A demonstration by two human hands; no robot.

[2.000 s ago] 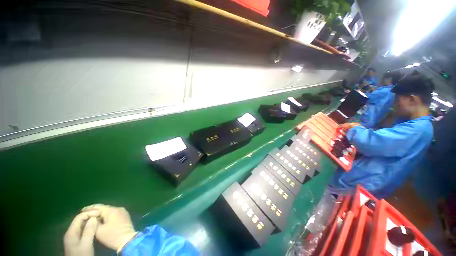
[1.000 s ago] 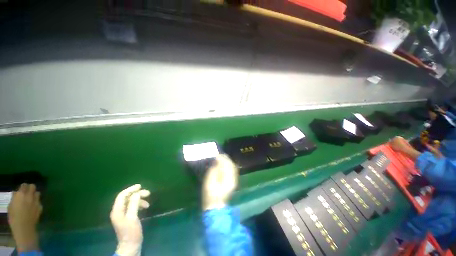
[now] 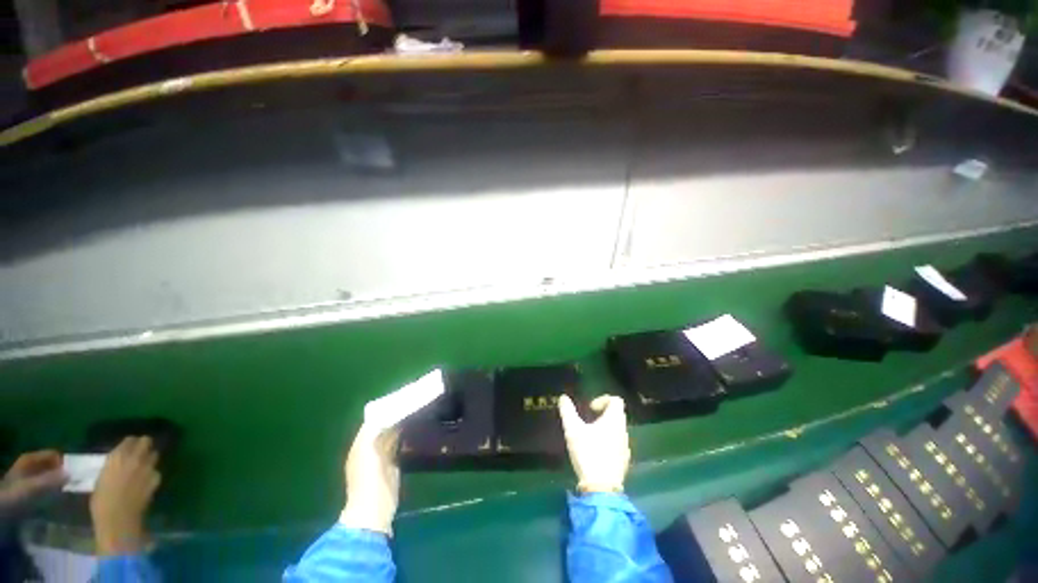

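Note:
My left hand [image 3: 372, 473], in a pale glove, holds a white leaflet [image 3: 406, 400] at the left edge of an open black box base [image 3: 451, 424]. A dark item shows inside the base. A black box lid [image 3: 535, 408] with small gold characters lies right beside the base. My right hand [image 3: 599, 443], also gloved, is at the right edge of this lid, thumb and fingers apart; whether it touches the lid is unclear.
More black boxes, some with white leaflets [image 3: 719, 336], lie along the green belt [image 3: 285, 393] to the right. Dark cartons [image 3: 802, 535] lean in a row at the near right. Another person's hands [image 3: 125, 490] hold a white paper at the left.
The view has swung left. My left hand now holds the white leaflet, which earlier lay on the black box. A lid and base now lie side by side between my hands.

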